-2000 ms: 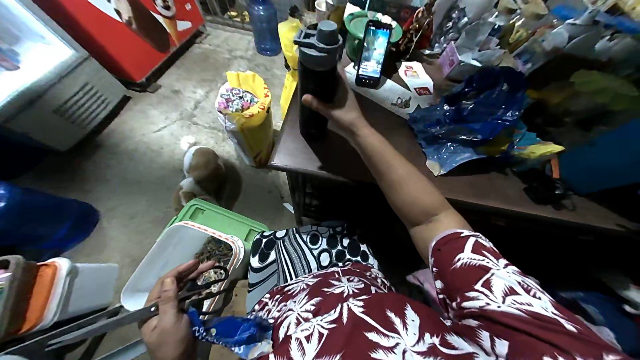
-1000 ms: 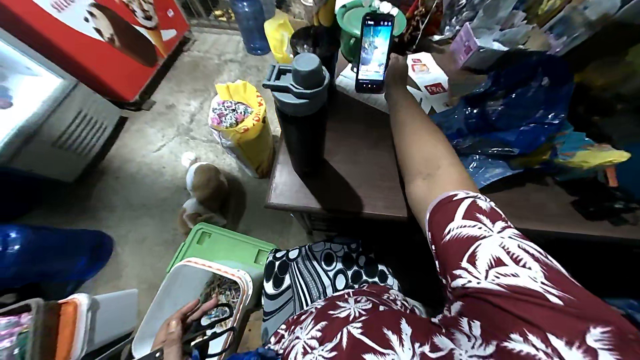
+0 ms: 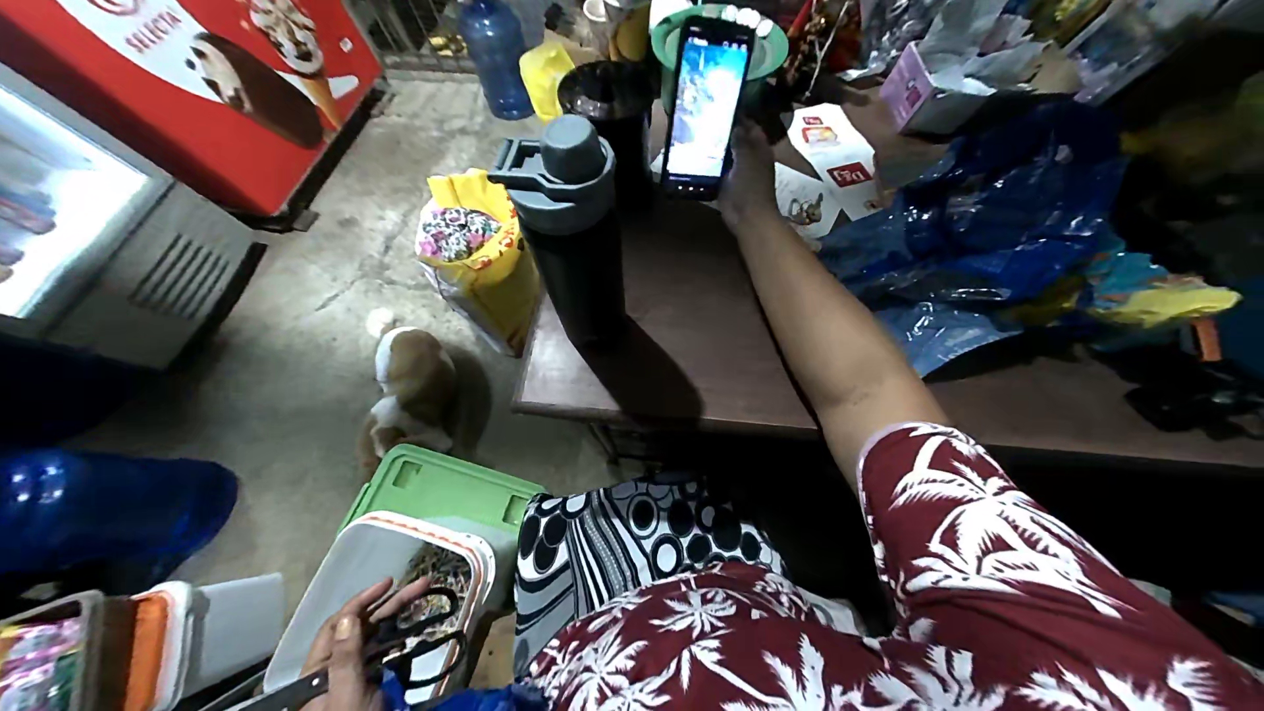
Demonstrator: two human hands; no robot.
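Note:
My right hand (image 3: 750,178) reaches over the brown table and is closed on the edge of a lit smartphone (image 3: 705,109), which stands tilted up before a green plastic container (image 3: 765,59). My left hand (image 3: 346,642) is low at the left, with black-handled scissors (image 3: 430,632) lying across its fingers over a white plastic tub (image 3: 331,583) of small scraps. The tub sits by a green lid (image 3: 444,491). A black bottle with a grey cap (image 3: 578,237) stands upright on the table, left of my right hand.
Behind the bottle is a dark container (image 3: 632,128). Blue plastic bags (image 3: 997,207) and an opened carton (image 3: 834,163) lie on the table (image 3: 691,326). On the floor are a yellow sack (image 3: 494,267), a brown-and-white animal (image 3: 415,375) and a blue water jug (image 3: 494,59).
My right hand has let go of the bottle, which now stands on the table, and has moved to the phone. My left hand stays by the tub with the scissors.

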